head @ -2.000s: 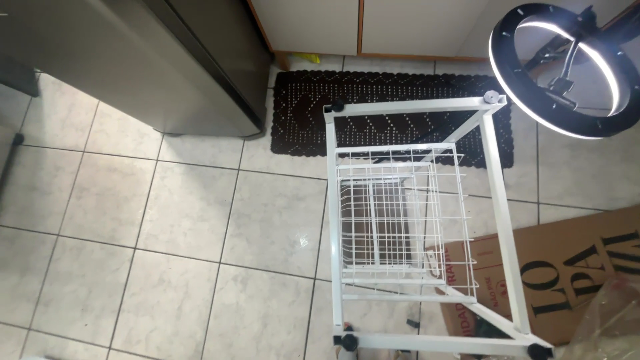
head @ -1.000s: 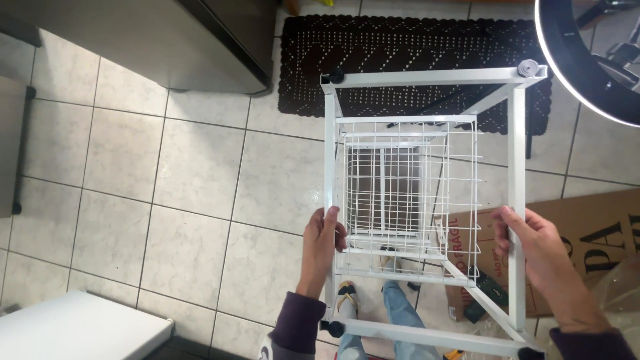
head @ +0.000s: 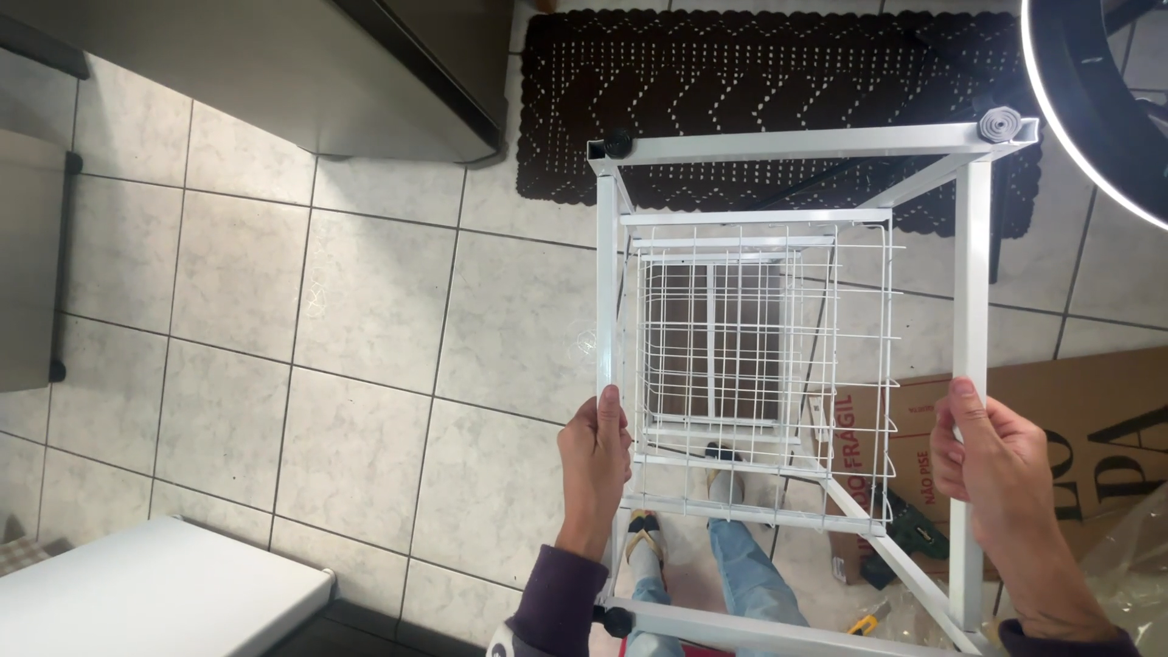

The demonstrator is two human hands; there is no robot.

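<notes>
A white metal frame (head: 812, 144) with wire baskets (head: 757, 338) inside stands before me, seen from its end with the feet. My left hand (head: 595, 452) is closed around its left bar, thumb on top. My right hand (head: 999, 456) grips the right bar at about the same height. A grey round foot (head: 999, 124) sits at the frame's upper right corner, a black foot (head: 618, 144) at the upper left and another black foot (head: 617, 622) at the lower left. The lower right corner is cut off by the view's edge.
A flattened cardboard box (head: 922, 401), a dark green power tool (head: 912, 534) and a yellow utility knife (head: 869, 620) lie on the tiled floor at right. A dark crocheted rug (head: 766, 64) lies beyond the frame. A ring light (head: 1095, 100) is upper right, a white surface (head: 164, 584) lower left.
Two seconds ago no hands were in view; both came onto the frame's side bars by one second ago and remain there. The view has shifted, and the frame now appears lower in it.
</notes>
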